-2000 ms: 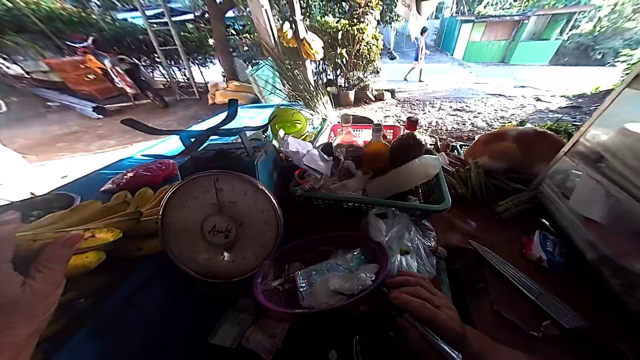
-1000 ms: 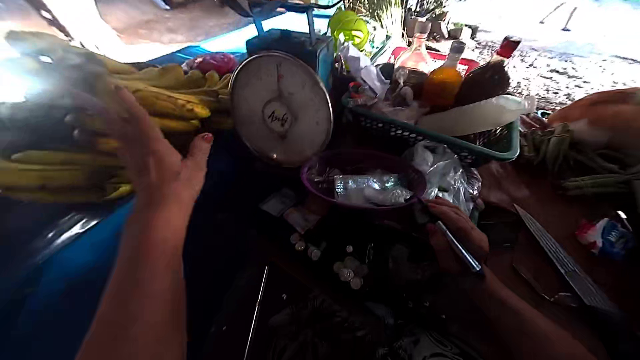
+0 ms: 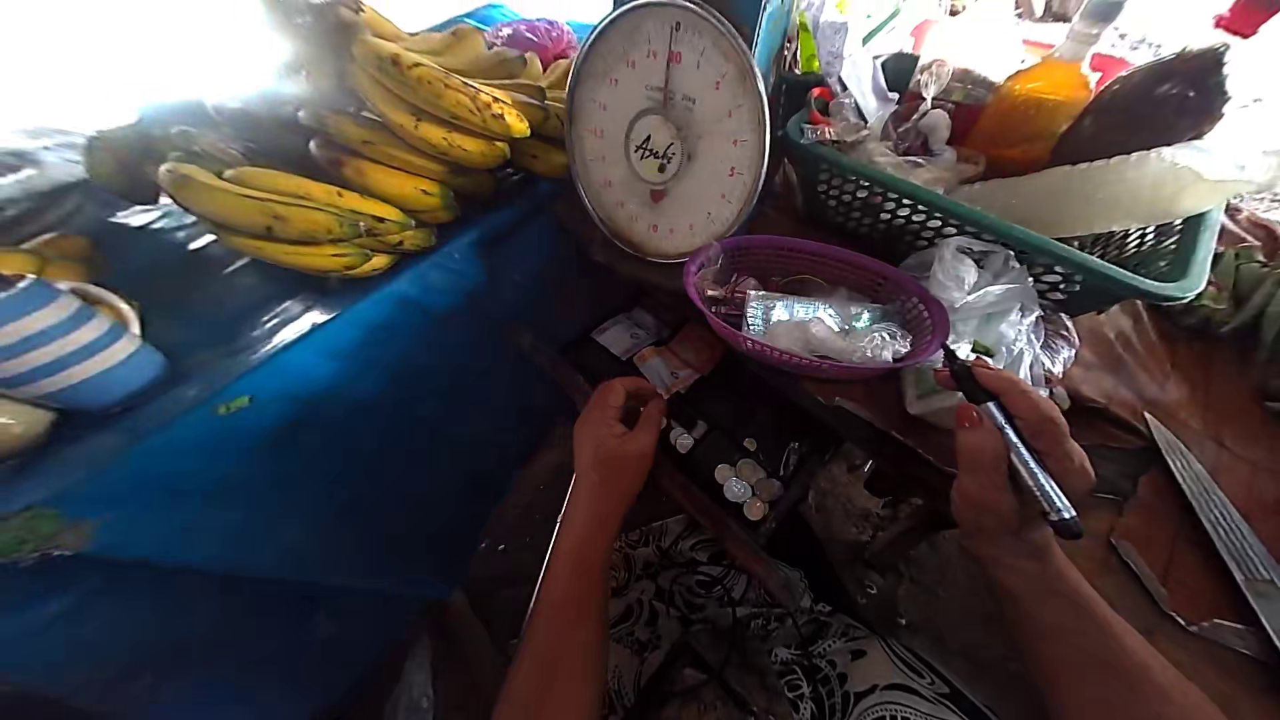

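Note:
My left hand is over the left side of an open drawer, its thumb and fingertips close together; whether something small is between them cannot be told. Beside it lie banknotes and several coins. A marker pen with a dark tip and a silvery barrel rests in my right hand, held between thumb and fingers. Just beyond the drawer stands a purple plastic basket with clear plastic packets in it. Behind that is a round-dial weighing scale.
Bananas lie on the blue-covered table at left. A green plastic basket holds bottles and bags at upper right. Next to it is a white plastic bag. A long knife lies at far right, on the brown surface.
My left hand has come from beside the bananas to the drawer with the money. My right hand still holds the marker pen. The view has tilted down.

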